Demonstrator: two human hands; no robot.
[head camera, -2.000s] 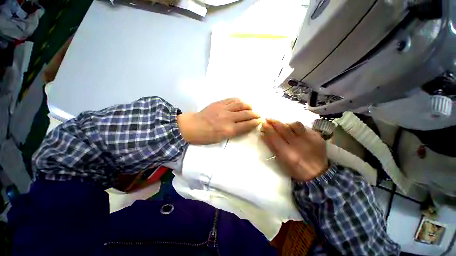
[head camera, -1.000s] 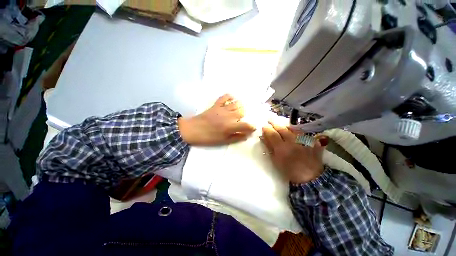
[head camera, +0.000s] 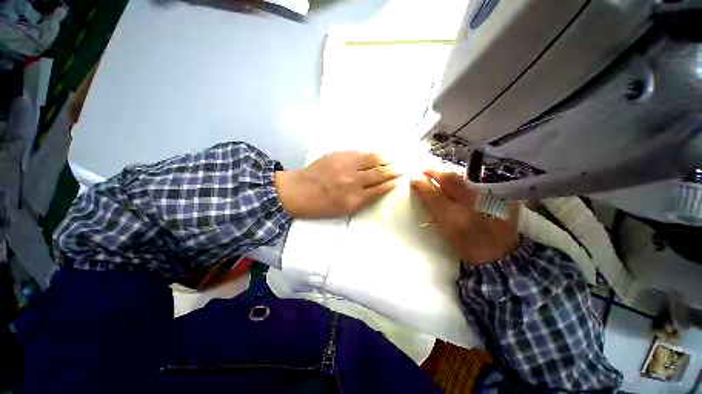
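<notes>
A large white to cream garment panel (head camera: 385, 262) lies on the pale table under both hands, running from the lap edge to beyond the needle area, where it glares. My left hand (head camera: 339, 185) lies flat on it, fingers pointing right. My right hand (head camera: 466, 219) rests on its right part, fingertips close to the left fingertips, just below the presser foot area (head camera: 450, 150). The needle and the exact fingertip contact are lost in glare. Whether the fingers pinch the cloth is unclear. A ridged knob (head camera: 493, 205) overlaps the right hand.
The grey-white sewing machine head (head camera: 569, 100) fills the upper right. A long cream ribbed band (head camera: 589, 231) curls right of my right hand. Cut pieces (head camera: 289, 6) lie at the table's far edge. A small box (head camera: 664, 362) is at the lower right. Scraps lie on the green floor at left.
Both hands remain on the panel, with fingertips close together. The view has shifted back and forth, moving the machine head within the picture. Panel movement is hard to separate from this shift.
</notes>
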